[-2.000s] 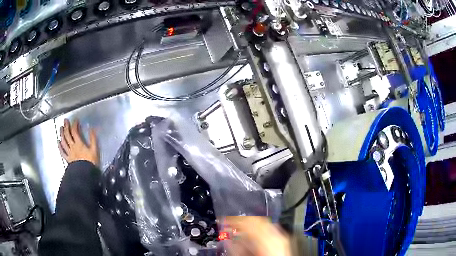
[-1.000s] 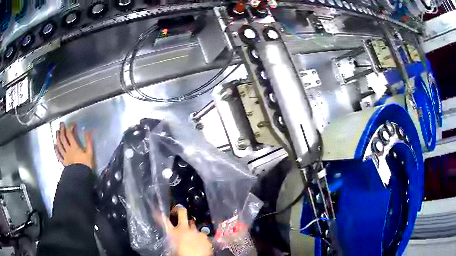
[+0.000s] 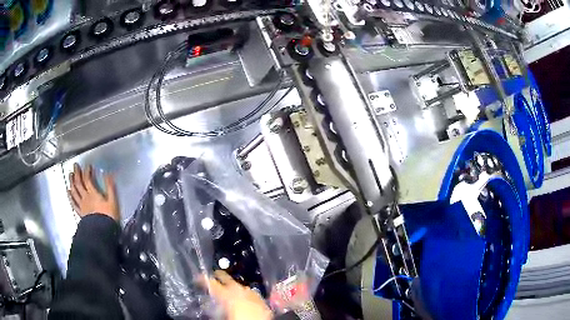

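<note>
A clear crinkled parts bag [image 3: 172, 244] full of small round black parts [image 3: 236, 240] with pale centres lies low in the middle of the view. Its mouth is open, and reddish print shows near its right edge. My left hand [image 3: 94, 192] rests palm down on the metal base plate left of the bag, fingers spread and empty. My right hand [image 3: 237, 299] is at the bag's lower opening, against the parts. Its fingertips are partly hidden and blurred, so I cannot tell if it holds a part.
A feed track [image 3: 356, 128] with a grey cover runs from the large blue bowl feeder [image 3: 447, 250] on the right up to the conveyor track [image 3: 131, 17] across the back. A cable coil [image 3: 156, 106] lies near a small dark box with red digits [image 3: 201, 50].
My right hand has moved left from the bag's lower right edge into its opening. The bag's right flap has shifted. My left hand stays on the plate; the view has shifted slightly.
</note>
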